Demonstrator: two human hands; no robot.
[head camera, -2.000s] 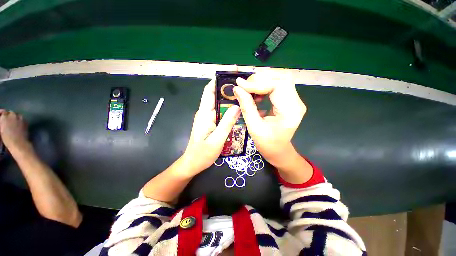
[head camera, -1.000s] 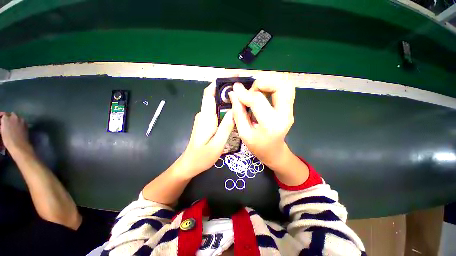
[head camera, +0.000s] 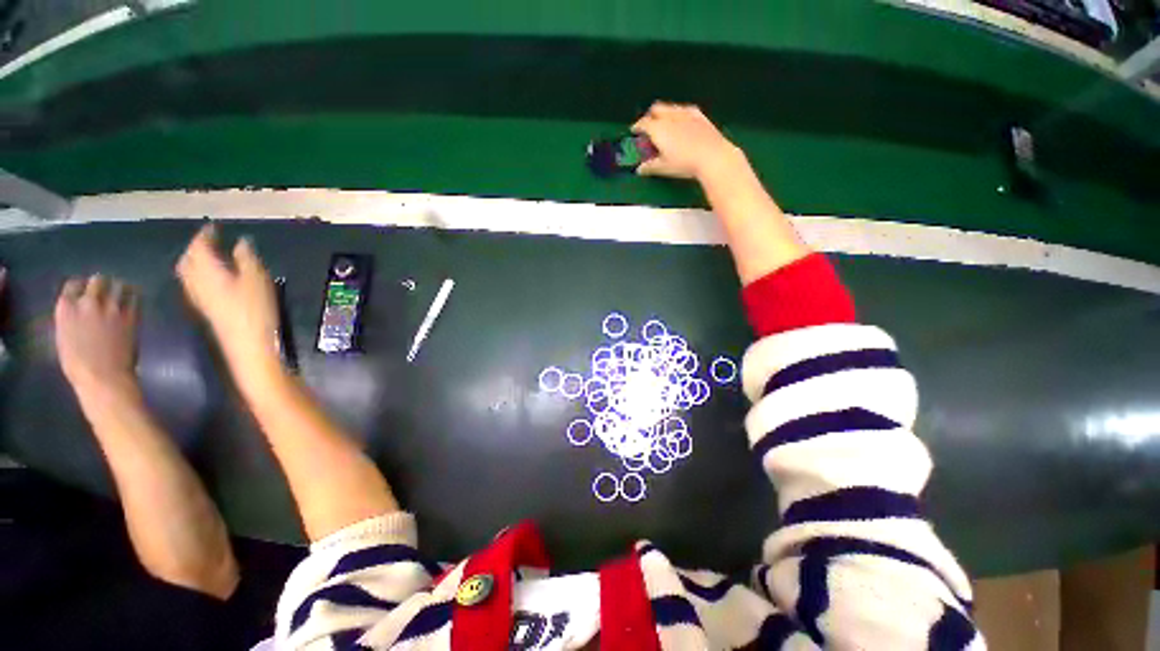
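Note:
My right hand (head camera: 681, 140) is over the green belt, its fingers on the end of a black handheld unit (head camera: 623, 154). My left hand (head camera: 229, 290) is at the left of the dark worktop, slightly blurred, fingers apart, with nothing visible in it. A second dark unit (head camera: 284, 327) lies beside my left wrist, partly hidden. A third unit (head camera: 342, 305) with a round part at its top lies just right of it. A loose pile of white rings (head camera: 640, 397) lies on the worktop in front of me.
A white stick (head camera: 430, 319) and a tiny part (head camera: 408, 285) lie right of the third unit. A co-worker's hand (head camera: 97, 333) rests at far left. A pale raised edge (head camera: 509, 216) borders the belt. Another unit (head camera: 1020, 150) is on the belt at right.
My hands have parted from the unit they held over the rings. My left hand has moved far left, my right forward onto the belt. A dark unit now shows beside my left wrist.

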